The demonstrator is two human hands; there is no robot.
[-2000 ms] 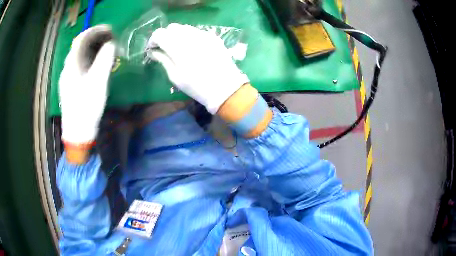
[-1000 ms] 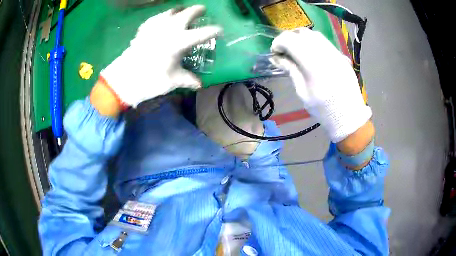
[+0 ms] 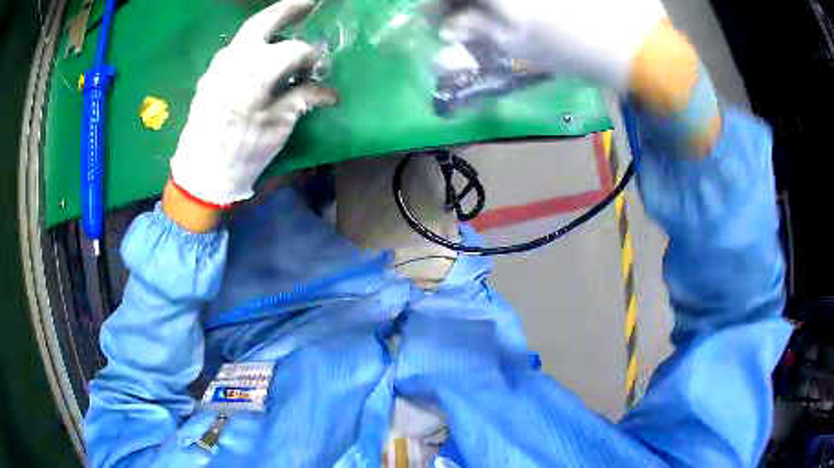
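My left hand (image 3: 240, 114), in a white glove, is over the left of the green mat (image 3: 384, 119) with its fingers curled but apart. Shiny clear plastic (image 3: 343, 32) shows just beyond its fingertips. My right hand (image 3: 581, 37), also white-gloved, is blurred and cut by the top edge. A plastic bag with dark and white parts (image 3: 475, 73) lies at or under its fingers; blur hides whether they grip it. A blue solder sucker (image 3: 94, 146) lies at the mat's left edge, beside a yellow lump (image 3: 154, 112).
A black cable (image 3: 411, 215) loops below the mat's front edge and runs right. A metal piece (image 3: 77, 32) lies at the upper left. Yellow-black floor tape (image 3: 629, 302) and a red line (image 3: 539, 208) show on the grey floor. A dark green conveyor edge runs down the left.
My left hand has drawn back slightly left and lost its spread over the plastic. My right hand has moved up and right. The dark-filled bag shows further up. The view has shifted, hiding the sponge.
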